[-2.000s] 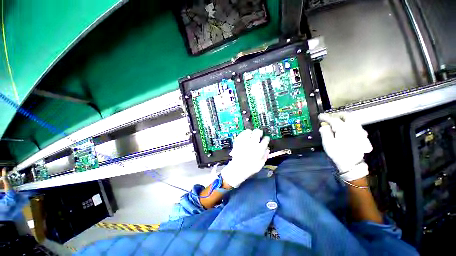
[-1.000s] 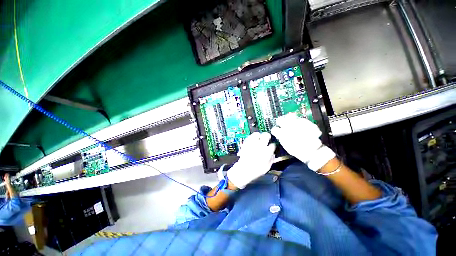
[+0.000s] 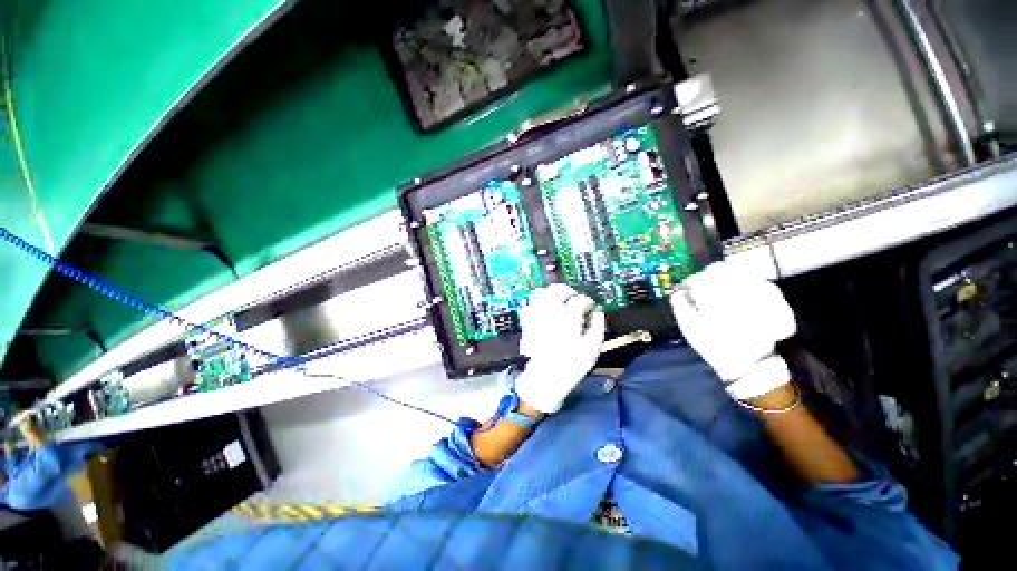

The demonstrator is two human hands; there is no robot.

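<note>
A black solder pallet (image 3: pixel 540 293) lies on the conveyor rails in front of me, slightly tilted in view. A green circuit board (image 3: pixel 482 262) fills its left pocket and another circuit board (image 3: pixel 619 223) fills its right pocket. My left hand (image 3: pixel 560 344), in a white glove with a blue strap at the wrist, rests at the near edge by the centre bar. My right hand (image 3: pixel 734 323), also gloved, is at the near right corner of the pallet. The fingertips of both are partly hidden, so I cannot tell whether they grip anything.
The conveyor rail (image 3: pixel 881 223) runs both ways from the pallet. More circuit boards (image 3: pixel 218 357) sit on it to the left. A dark parts tray (image 3: pixel 485 56) lies behind on green. A blue coiled cord (image 3: pixel 134 299) crosses the left. Black totes (image 3: pixel 931 335) stand right; another person's sleeve (image 3: pixel 31 474) shows far left.
My right hand has moved right, from the centre of the near edge to the near right corner. My left hand stays near the centre bar. The boards remain in the pallet.
</note>
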